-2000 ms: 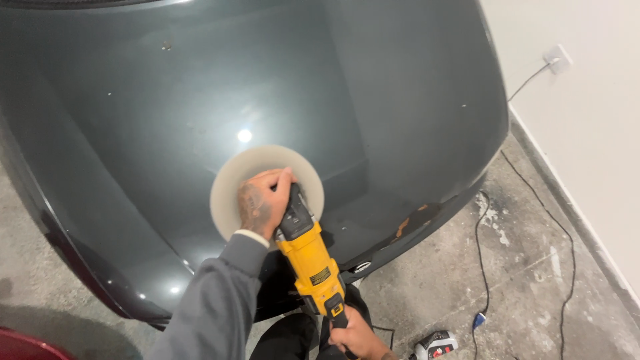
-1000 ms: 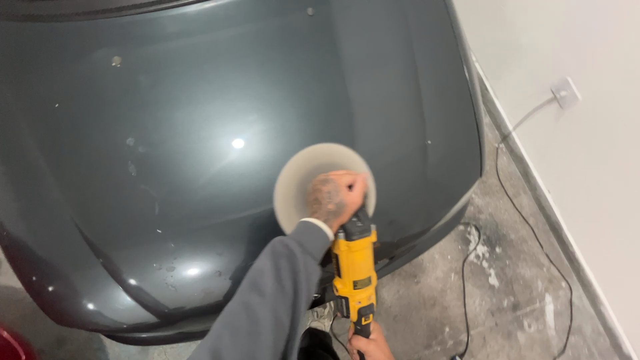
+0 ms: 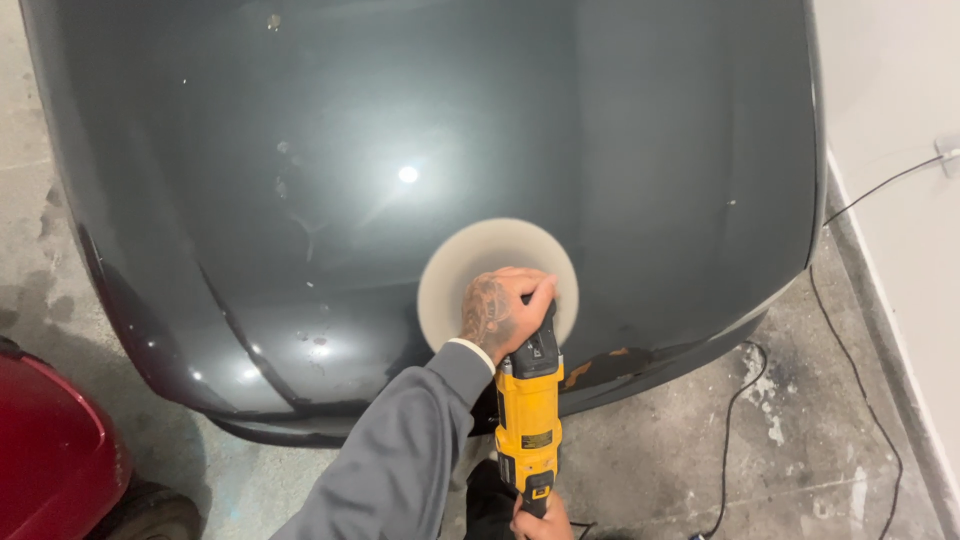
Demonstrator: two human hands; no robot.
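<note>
A yellow and black rotary polisher [image 3: 529, 420] lies over the front part of a dark grey car hood [image 3: 645, 187]. Its round pale pad [image 3: 450, 285] rests on the paint and looks blurred, as if spinning. My left hand [image 3: 504, 311], with a grey sleeve, grips the polisher's head above the pad and hides part of it. At the bottom, my right hand [image 3: 543, 519] is closed around the rear handle. Whitish spots and streaks mark the hood left of the pad. Near the front edge, right of the tool, is a dark patch with orange-brown marks [image 3: 600, 366].
A black cord [image 3: 726, 450] runs over the concrete floor [image 3: 660, 457] on the right; another cord [image 3: 855, 375] follows the white wall [image 3: 885, 82] to an outlet [image 3: 949, 156]. A red vehicle [image 3: 52, 450] with a tire [image 3: 154, 514] stands at lower left.
Both hands and the polisher have shifted across the hood: to the right between the two earlier frames, then somewhat back left. The view has shifted as well. Both hands keep hold of the tool.
</note>
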